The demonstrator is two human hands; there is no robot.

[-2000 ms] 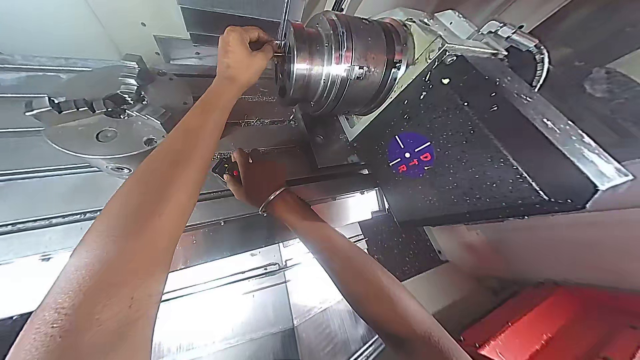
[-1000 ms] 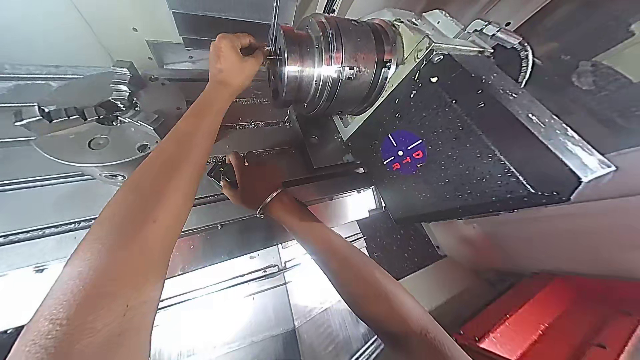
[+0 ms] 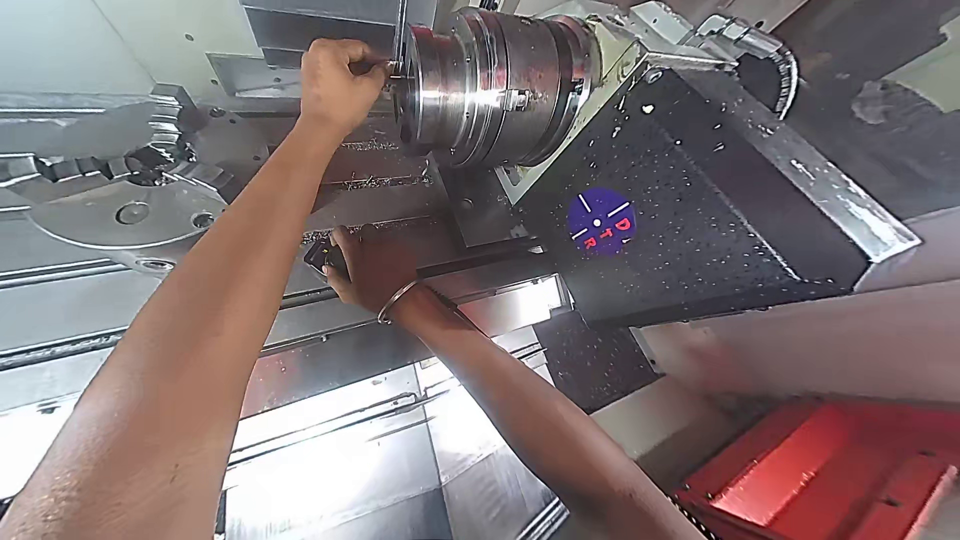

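Note:
Reaching to the upper middle, my left hand (image 3: 341, 86) is closed at the end face of a round metal spindle fixture (image 3: 439, 90). Its fingertips pinch a small, thin metal piece (image 3: 399, 76), whose exact kind cannot be told. A slim upright metal rod (image 3: 402, 30) stands beside that face, just above the fingertips. Lower down, my right hand (image 3: 373, 266), with a bangle at the wrist, grips a small black object (image 3: 324, 257) over the machine bed. The palm hides part of this object.
A jawed chuck (image 3: 135, 202) lies at the left. A dark housing (image 3: 705, 202) with a purple disc (image 3: 601, 222) carries the fixture at the right. Metal chips (image 3: 382, 181) lie on the bed, and a red metal part (image 3: 825, 465) is at lower right.

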